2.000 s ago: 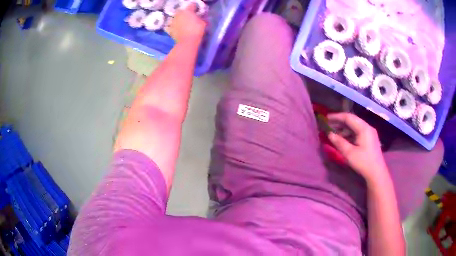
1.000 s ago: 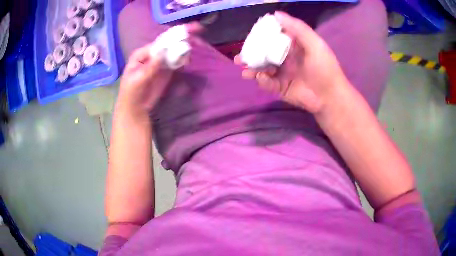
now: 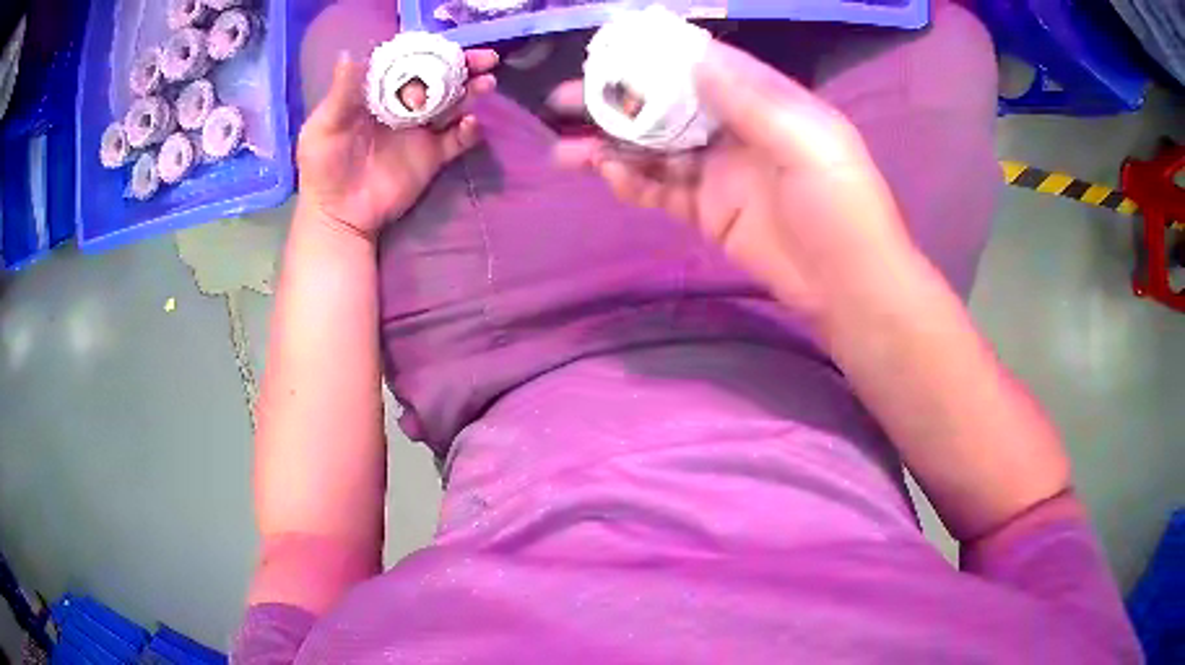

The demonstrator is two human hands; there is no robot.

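My left hand [image 3: 377, 163] holds a white ring part [image 3: 415, 75] with a bumpy edge, its dark centre hole facing up and a fingertip showing through the hole. My right hand [image 3: 741, 169] holds another white ring part [image 3: 646, 81], a little blurred, with its hole turned toward the left hand. The two parts are apart, above my thighs. Other ring parts [image 3: 195, 104] lie in the blue bin [image 3: 195, 214] at the upper left.
The near rim of another blue bin [image 3: 676, 13] is at the top edge over my knees. A red stool [image 3: 1154, 221] and yellow-black floor tape [image 3: 1066, 186] are at the right. Blue stacked bins [image 3: 104, 634] show at the lower left.
Two seconds ago my left hand reached into the left bin and my right hand held no ring part. Since one second ago, both held parts have turned so their holes show.
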